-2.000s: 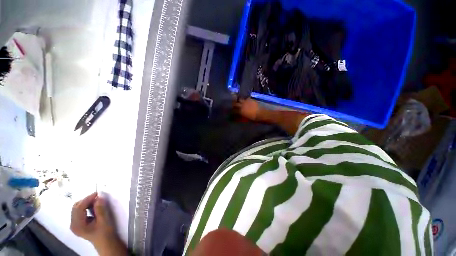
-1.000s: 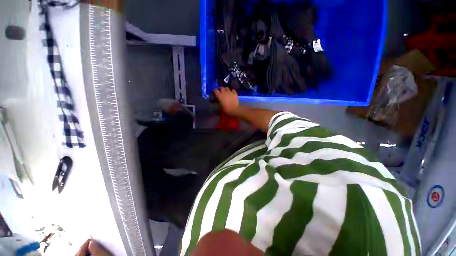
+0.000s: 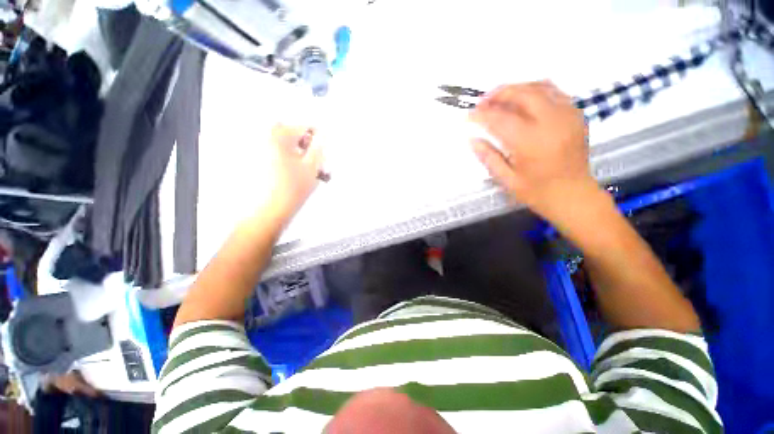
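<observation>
My left hand (image 3: 295,169) is over the white table left of centre, fingers curled. Small dark spots show at its fingers; glare hides whether it holds anything. My right hand (image 3: 543,140) is over the table at right, its fingers over the handle end of the black thread snips (image 3: 459,97). The thumb is apart from the fingers. The snips' blades point left. Dark grey fabric strips (image 3: 187,161) lie over the table's left side.
The sewing machine head (image 3: 242,30) is at the top, with a grey-blue round attachment (image 3: 314,69). A checked strip (image 3: 636,87) lies right of my right hand. A measuring tape (image 3: 407,225) follows the front edge. A blue bin (image 3: 738,254) is at lower right.
The view has swung left to the machine and grey strips. My right hand has moved from the blue bin's rim up to the snips. My left hand remains over the table.
</observation>
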